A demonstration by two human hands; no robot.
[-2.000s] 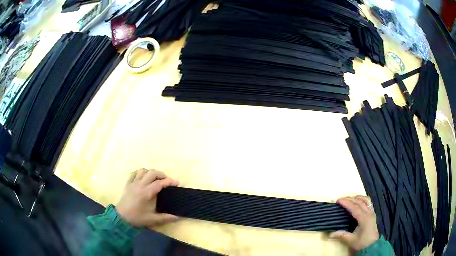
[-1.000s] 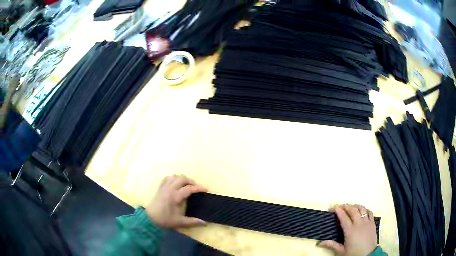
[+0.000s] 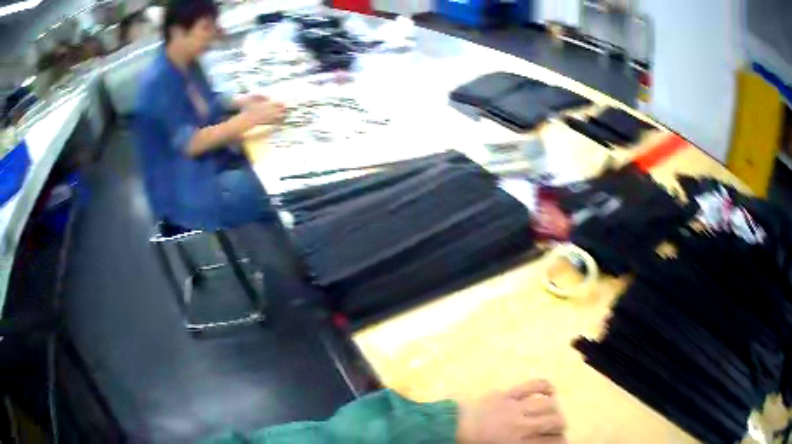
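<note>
My left hand (image 3: 512, 416) is at the bottom edge, partly cut off, with a green sleeve to its left. Its fingers are bent over the pale tabletop (image 3: 452, 338); whether it holds anything is cut off below. My right hand is out of the picture, and so is the strap bundle. The main strap stack (image 3: 695, 338) lies at the right in dark rows. The left strap stack (image 3: 408, 234) lies at the table's left edge. A cream masking tape roll (image 3: 571, 270) sits between the stacks. The picture is blurred.
A person (image 3: 191, 130) in blue sits at the table's left side, near a stool frame (image 3: 208, 286). Black panels (image 3: 512, 97), a dark red card (image 3: 549, 217), a tangled strap bunch (image 3: 617, 217), red tape (image 3: 660, 152) and a crumpled white-and-red cloth (image 3: 728, 215) lie farther back.
The view has swung left and up, bringing the seated person and far table into sight. The strap bundle and my right hand have left the picture; my left hand is now at the bottom edge.
</note>
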